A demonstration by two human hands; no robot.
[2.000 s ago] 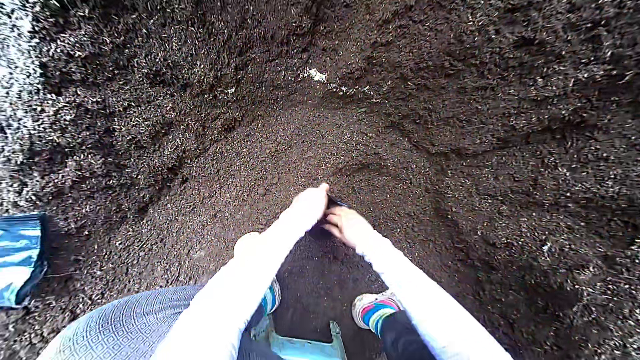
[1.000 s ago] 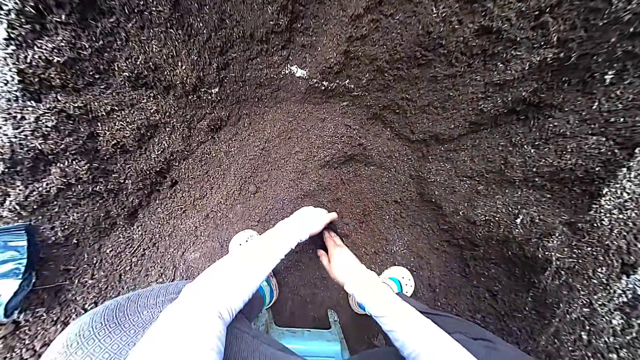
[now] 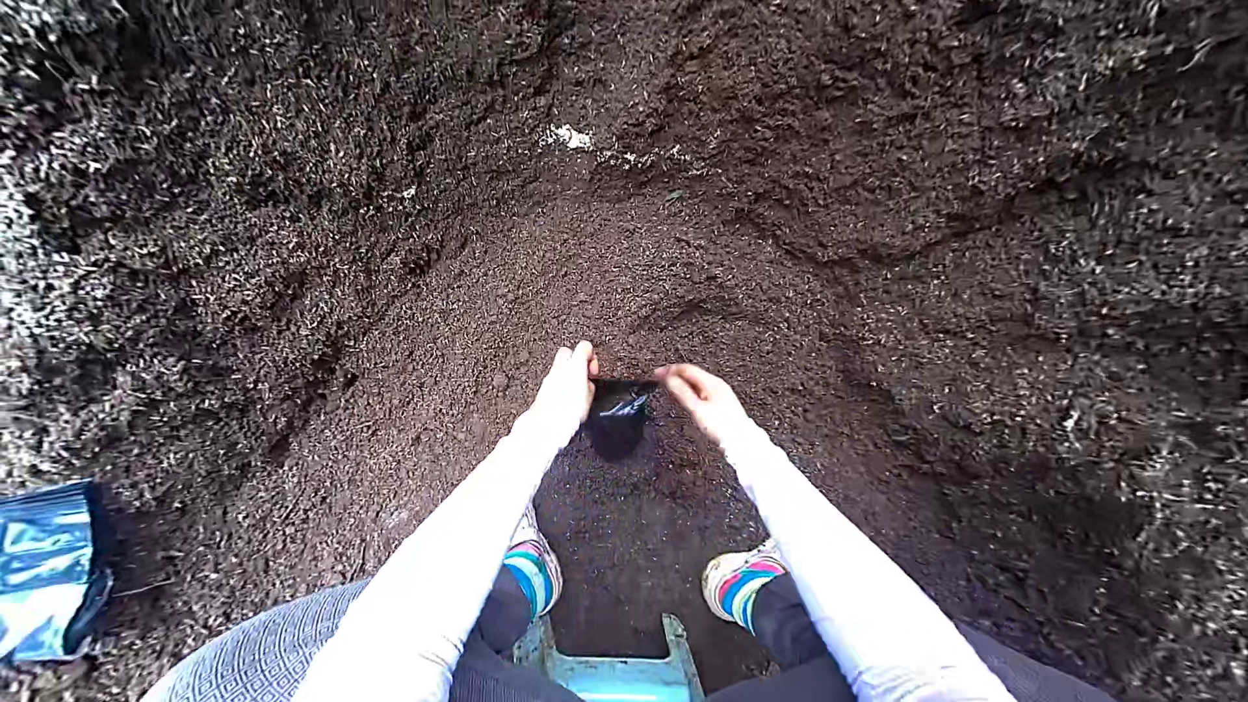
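Note:
A small black plastic bag (image 3: 618, 414) hangs between my two hands above the brown soil. My left hand (image 3: 569, 382) grips its upper left edge between thumb and fingers. At its upper right corner my right hand (image 3: 700, 392) has its fingertips on the rim, slightly blurred. The bag's top edge looks stretched across and its lower part hangs down in shadow. Whether anything is inside it cannot be seen.
A mound of loose soil (image 3: 663, 234) rises ahead and at both sides, with white bits (image 3: 568, 137) on it. A stack of black plastic bags (image 3: 44, 570) lies at far left. Between my feet is a pale blue plastic stool (image 3: 619, 673).
My hands were close together over a dark thing; now they are apart, with the black bag spread between them.

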